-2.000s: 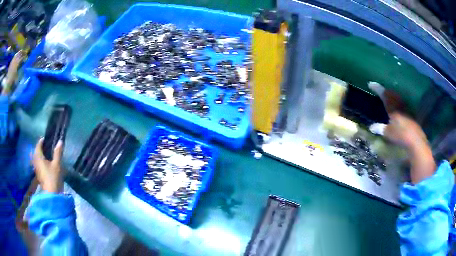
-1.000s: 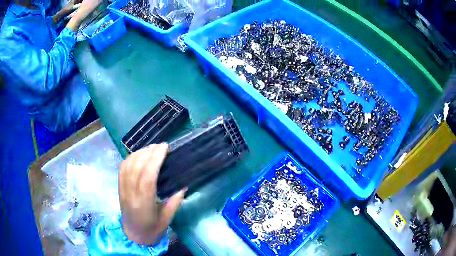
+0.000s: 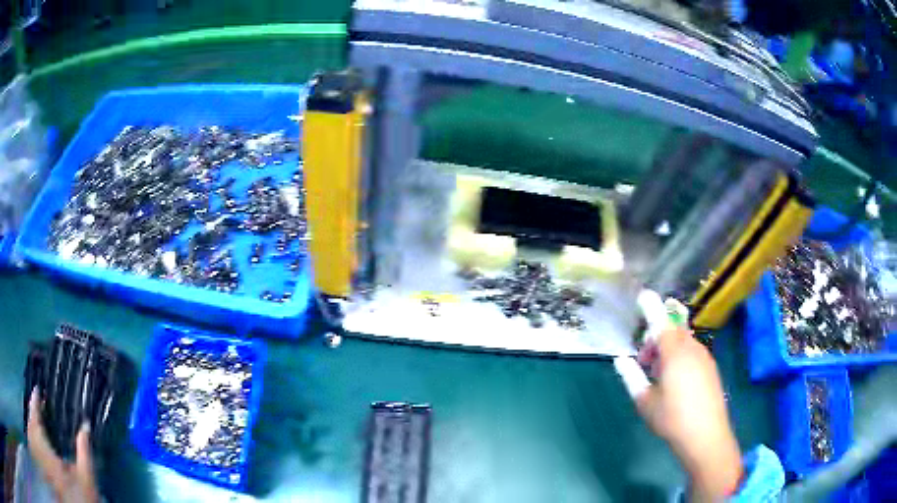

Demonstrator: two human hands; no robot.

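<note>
Black plastic housings (image 3: 74, 368) stand close together at the lower left. My left hand (image 3: 61, 462) is cut off by the bottom edge, its thumb and a finger on either side of a housing. Another black housing (image 3: 396, 454) lies on the bench at bottom centre. One black housing (image 3: 541, 217) sits in the cream-yellow nest (image 3: 467, 211), with a pile of metal parts (image 3: 536, 295) in front. My right hand (image 3: 686, 393), with white finger cots, is blurred at the fixture's right foot, thumb and fingers apart, by the green button (image 3: 677, 317). No part shows in it.
A large blue bin (image 3: 157, 293) and a small blue box (image 3: 254, 403) of metal parts are at left. Another large bin (image 3: 762, 334) and small box (image 3: 797, 418) are at right. The grey frame (image 3: 570, 83) has yellow-black guards (image 3: 331, 201) on both sides.
The view has swung right from the left bench, bringing the fixture and my right hand into full view. My left hand has brought the housing it held beside another one.
</note>
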